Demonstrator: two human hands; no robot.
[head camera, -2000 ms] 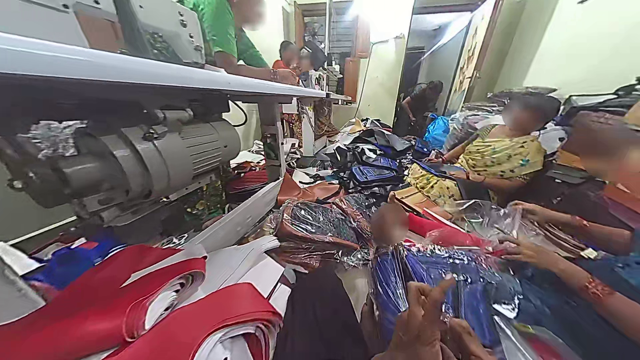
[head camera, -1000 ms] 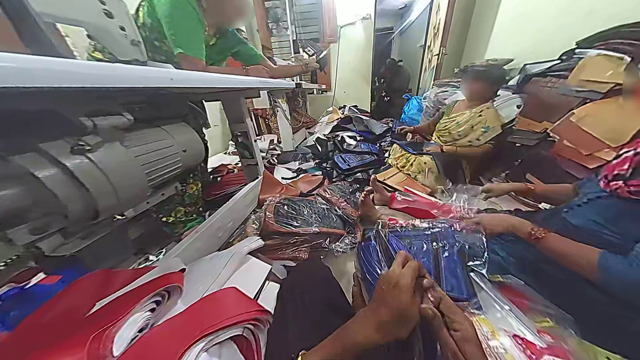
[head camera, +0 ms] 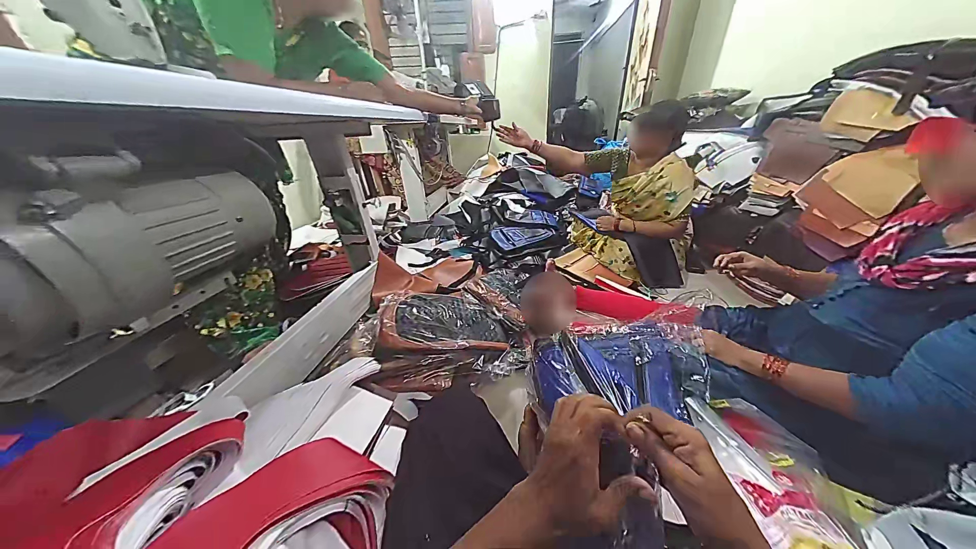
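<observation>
A blue bag in clear plastic wrap lies in front of me at the lower centre. My left hand pinches the near edge of the plastic, its fingertips close to those of the other hand. My right hand grips the plastic just beside it. Part of the bag and the wrap is hidden behind both hands. Just beyond, to the left, a brown and black bag sits in clear plastic.
Red rolled material and white sheets lie at left, below a sewing-machine table with a grey motor. One person sits close at right, another farther back. Bags are heaped mid-floor.
My hands stay at the near end of the wrapped blue bag. The person in yellow has raised an arm toward the person in green, whose hand is stretched out with a dark object.
</observation>
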